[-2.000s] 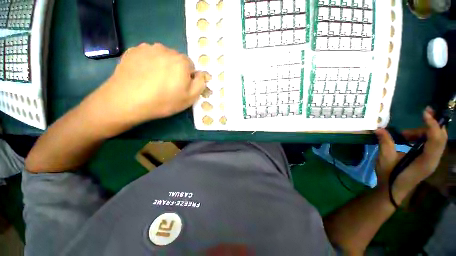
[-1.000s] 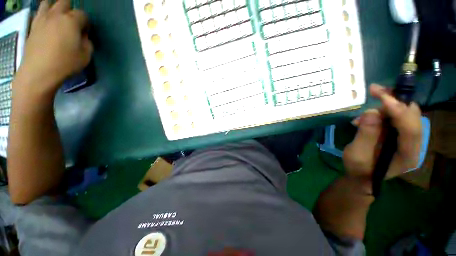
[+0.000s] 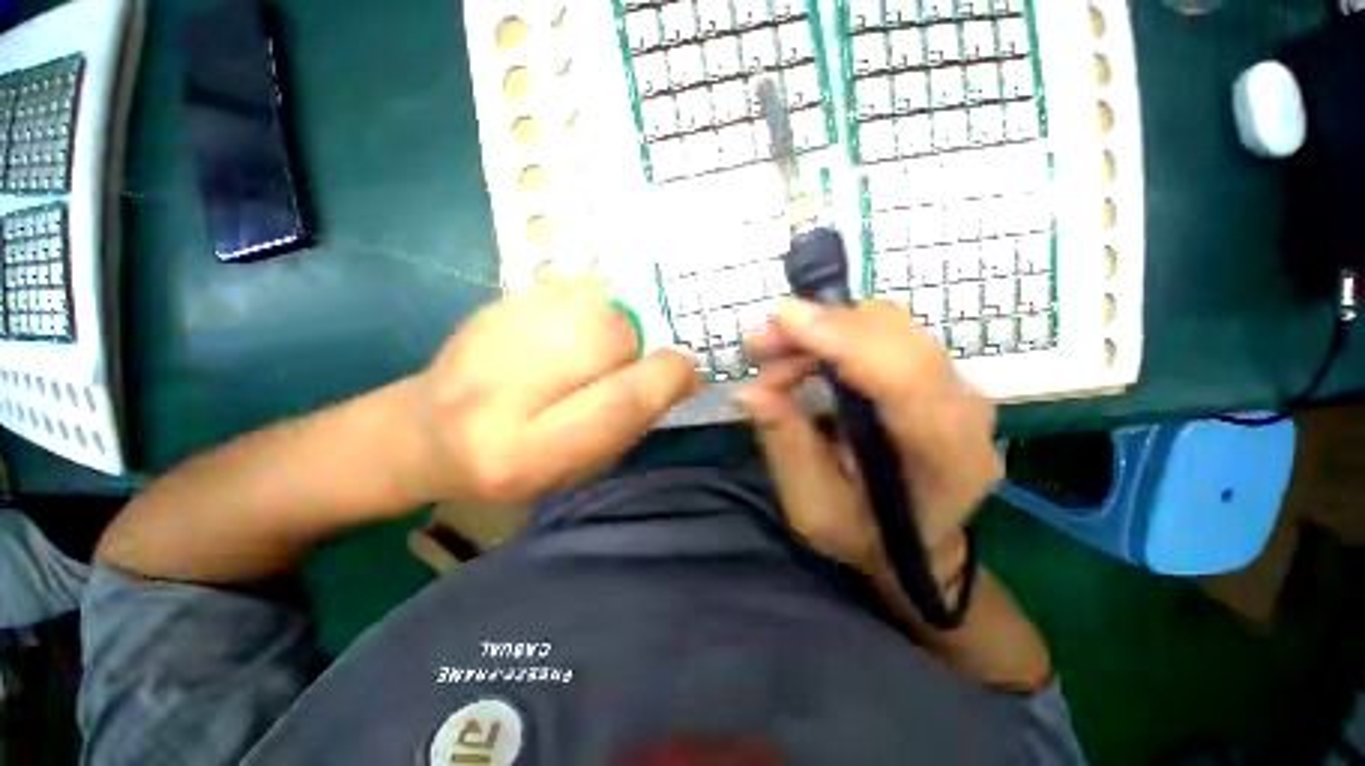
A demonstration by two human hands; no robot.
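A white tray [image 3: 1115,322] with round tan holes along its sides lies at the bench's front edge. It holds green-edged circuit board panels [image 3: 943,75]; the nearer ones are partly washed out by glare. My right hand [image 3: 883,434] grips the black soldering iron [image 3: 819,267] over the tray's front part, its metal tip pointing away from me over the left panels. My left hand [image 3: 547,389] is at the tray's front left, fingers pinched, with a green ring on one finger. A thin solder wire [image 3: 434,267] runs across the mat to it; the pinched end is too small to see.
A black smartphone [image 3: 247,142] lies left of the tray. Another white tray [image 3: 93,255] with boards is at the far left. A white round cap [image 3: 1269,108] and black cord [image 3: 1317,374] are at right. A blue stool [image 3: 1220,494] stands below right.
My left hand has come from the far left to the tray's front edge. My right hand has brought the iron from the right over the tray. The view has shifted.
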